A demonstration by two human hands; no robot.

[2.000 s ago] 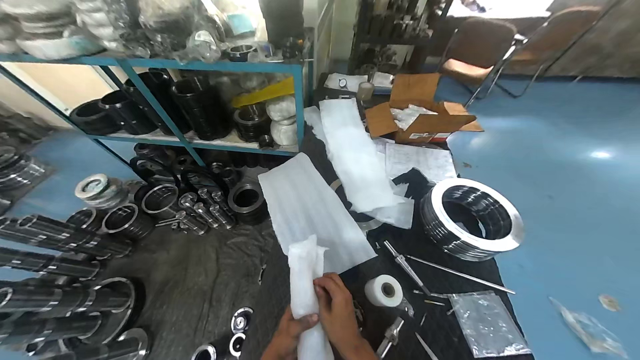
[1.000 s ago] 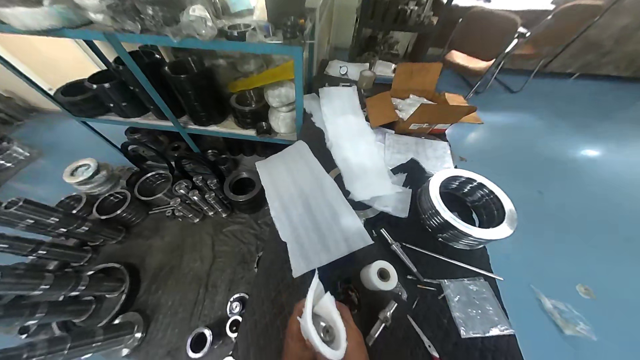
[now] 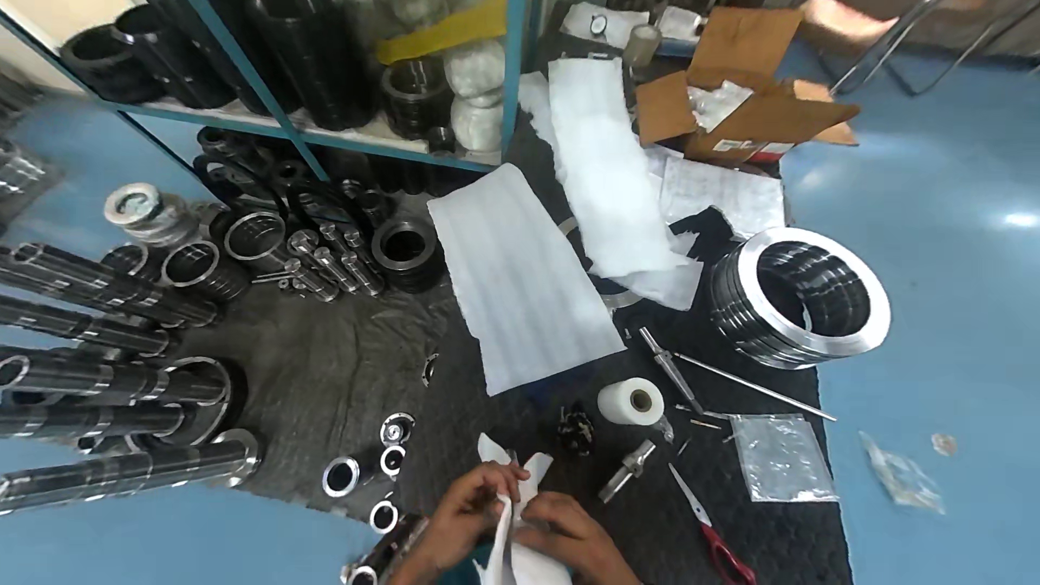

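My left hand [image 3: 475, 508] pinches the edge of a white foam sheet [image 3: 540, 566] at the bottom middle. My right hand [image 3: 569, 532] grips the same folded sheet from the other side; whatever lies inside its folds is hidden. Ahead of the hands a flat white foam sheet [image 3: 524, 284] lies on the dark mat. Right of it are a roll of clear film [image 3: 626, 402], a small metal shaft fitting [image 3: 627, 471] and scissors with red handles [image 3: 708, 528].
A stack of large metal rings [image 3: 800, 296] stands at the right, near a clear plastic bag [image 3: 782, 457] and a thin metal rod [image 3: 756, 386]. Farther back are more foam strips [image 3: 609, 171] and an open cardboard box [image 3: 751, 122]. Metal cylinders [image 3: 114, 418] and a blue shelf rack [image 3: 325, 138] occupy the left.
Both hands have shifted on the foam: one second ago they were around a rolled sheet with a metal part showing in its opening; now its edges are spread apart at the top. A person's arm appears at top right.
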